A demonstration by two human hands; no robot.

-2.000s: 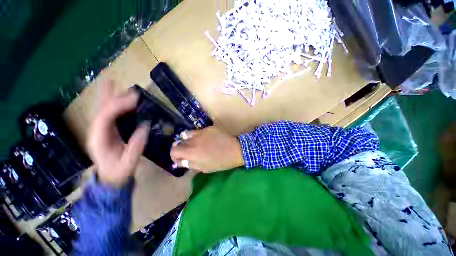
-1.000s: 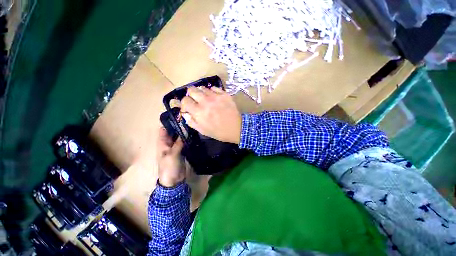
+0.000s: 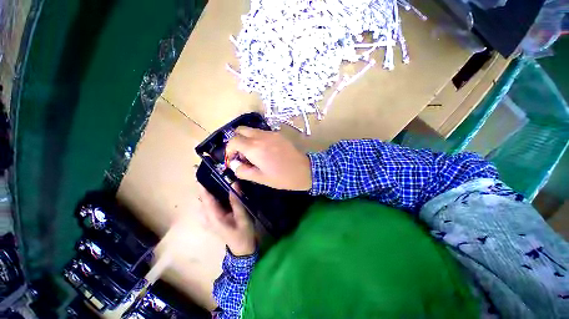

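Note:
A black plastic housing (image 3: 276, 202) lies tilted in front of me, its near end against my green apron, its open frame end pointing away. My left hand (image 3: 229, 219) holds its left side from below, thumb up against the edge. My right hand (image 3: 269, 157) reaches into the open end, fingertips bent down at a thin reddish wire and a small pale part, which are mostly hidden by the fingers. A heap of small white parts (image 3: 306, 53) lies beyond the housing on the tan cardboard surface (image 3: 163, 146).
Several black housings with shiny round spots (image 3: 106, 249) stand at the lower left. A green belt (image 3: 75, 93) runs along the left. A clear plastic bag (image 3: 541, 31) is at the upper right, above a cardboard box (image 3: 465, 93) and a translucent green bin (image 3: 530, 124).
Two seconds ago my left hand was raised and open, and a second black part lay beyond the housing. Since one second ago my hands have stayed on the housing; my right fingers bend further in.

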